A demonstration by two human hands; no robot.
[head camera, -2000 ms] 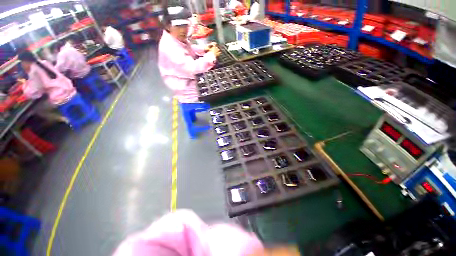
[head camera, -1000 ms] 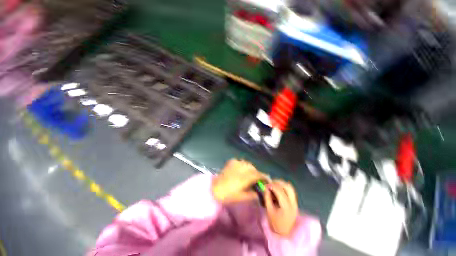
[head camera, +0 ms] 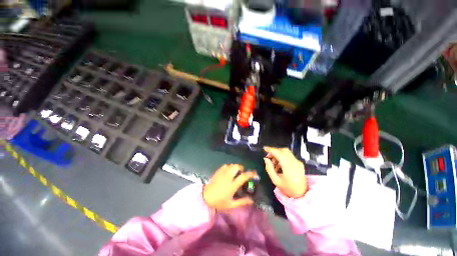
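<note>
A small black watch body (head camera: 251, 185) with a green lit spot is between the fingers and thumb of my left hand (head camera: 226, 188), low over the bench. My right hand (head camera: 288, 172) is just to its right, apart from it, with curled fingers; something dark shows by its fingertips, too blurred to name. In front of my hands stands a toggle clamp with a red handle (head camera: 246, 106) over a white-outlined nest (head camera: 242, 133). A second clamp's red handle (head camera: 371, 137) is to the right, with a white-framed nest (head camera: 315, 146) beside it.
A compartment tray (head camera: 131, 121) of watch bodies lies left, some pockets empty. A power supply (head camera: 209, 31) and a blue box (head camera: 280, 37) stand behind. White paper sheets (head camera: 371, 210), a looped white cable (head camera: 401, 150) and another blue box (head camera: 441, 187) are right.
The view has swung toward the fixtures and is steadier. My hands, together around the watch body a second ago, are now apart; the watch body is at my left hand.
</note>
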